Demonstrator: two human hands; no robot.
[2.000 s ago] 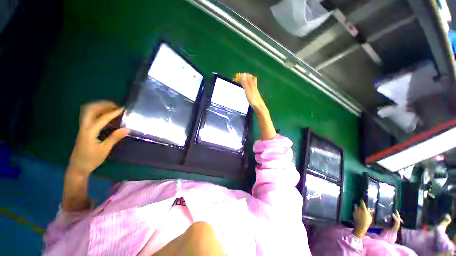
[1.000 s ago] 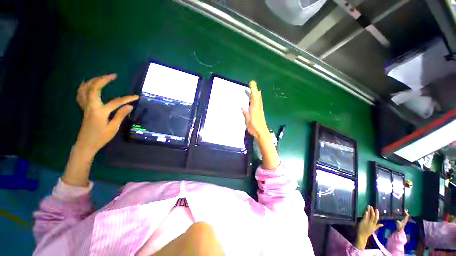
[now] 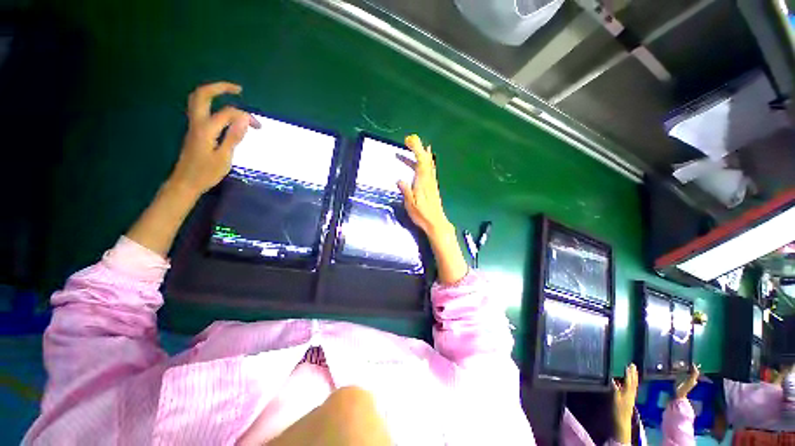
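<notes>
Two tablets lie side by side in a black two-slot tray (image 3: 366, 299) on the green mat. The left tablet (image 3: 270, 209) shows white at the top and black with small green text below. The right tablet (image 3: 379, 231) shows white at the top and a dark, glary lower part. My left hand (image 3: 212, 139) is at the left tablet's upper left corner, fingers apart, holding nothing. My right hand (image 3: 423, 187) is over the right tablet's upper right edge, fingers spread, with a yellow cover on a fingertip; nothing is seen held.
A short dark cable with pale parts (image 3: 477, 241) lies right of the tray. Another loaded tray (image 3: 574, 300) lies further right, then one more (image 3: 667, 331) with another person's hands near it. A metal rail (image 3: 514, 101) and grey rack run along the back.
My left hand has moved up along the left tablet to its top corner. My right hand has shifted slightly left. The right tablet's screen went from all white to partly dark.
</notes>
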